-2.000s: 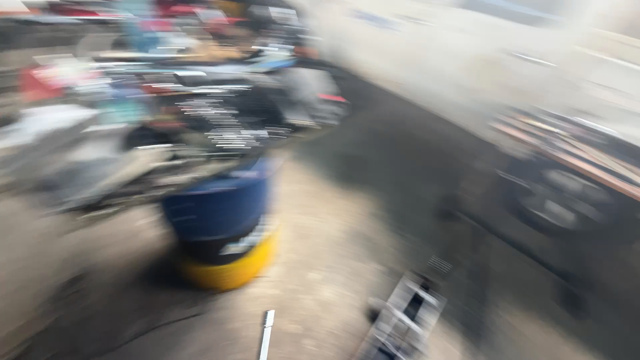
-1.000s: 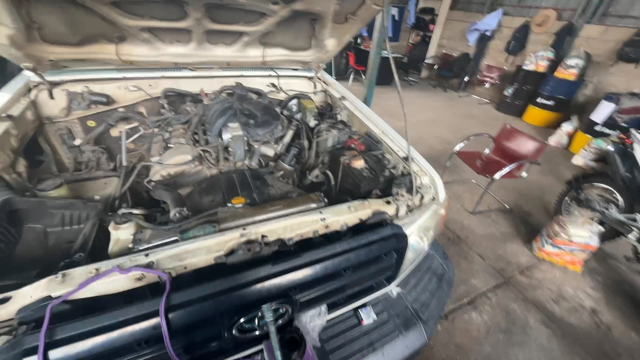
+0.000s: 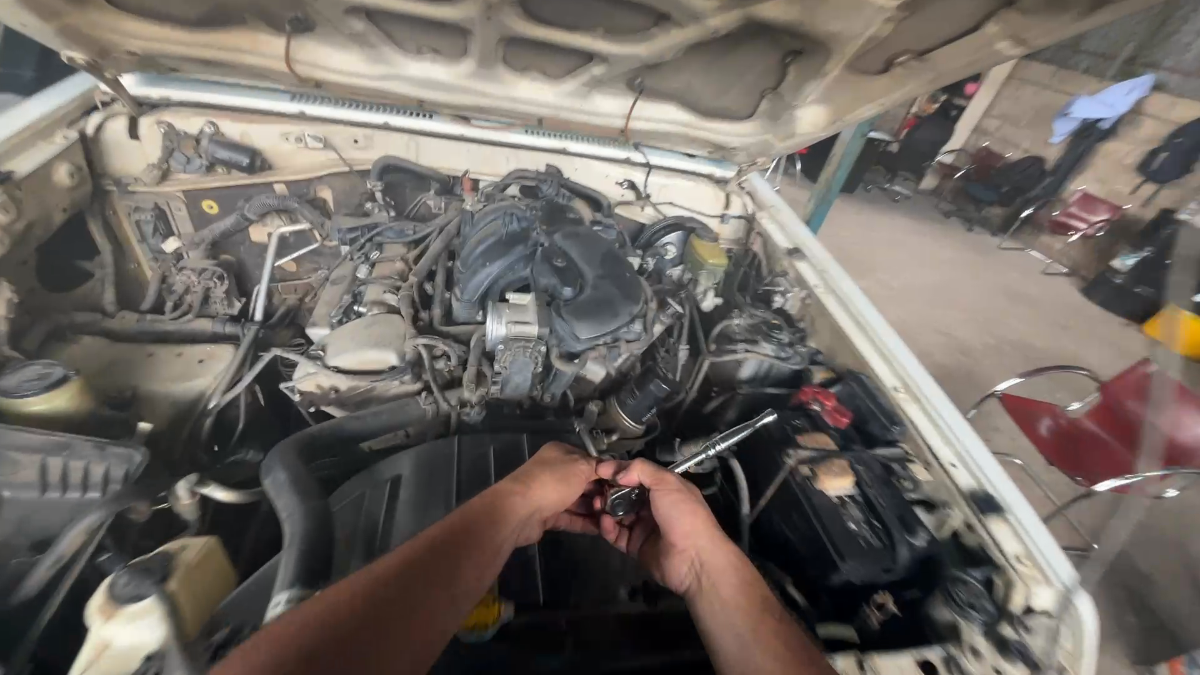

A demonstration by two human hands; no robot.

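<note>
Both my hands meet over the black fan shroud [image 3: 422, 487] at the front of an open engine bay. My right hand [image 3: 661, 516] is closed around the head end of a chrome ratchet wrench [image 3: 727, 441], whose handle points up and right toward the battery [image 3: 834, 506]. Against it, my left hand [image 3: 558, 487] has its fingertips pinched at the ratchet's head; whether a small part sits between them is hidden. Behind the hands are the oil filter [image 3: 640, 398], the throttle body [image 3: 516, 321] and the black intake manifold [image 3: 591, 281].
The raised hood [image 3: 562, 56] hangs over the engine. A thick radiator hose [image 3: 300, 497] and a coolant reservoir [image 3: 155, 600] lie to the left. The white fender edge [image 3: 909, 384] runs down the right side, with a red chair [image 3: 1116, 422] beyond it.
The view has swung from the workshop floor to the engine bay and come closer. My hands and the ratchet wrench, absent from both earlier frames, are now in view.
</note>
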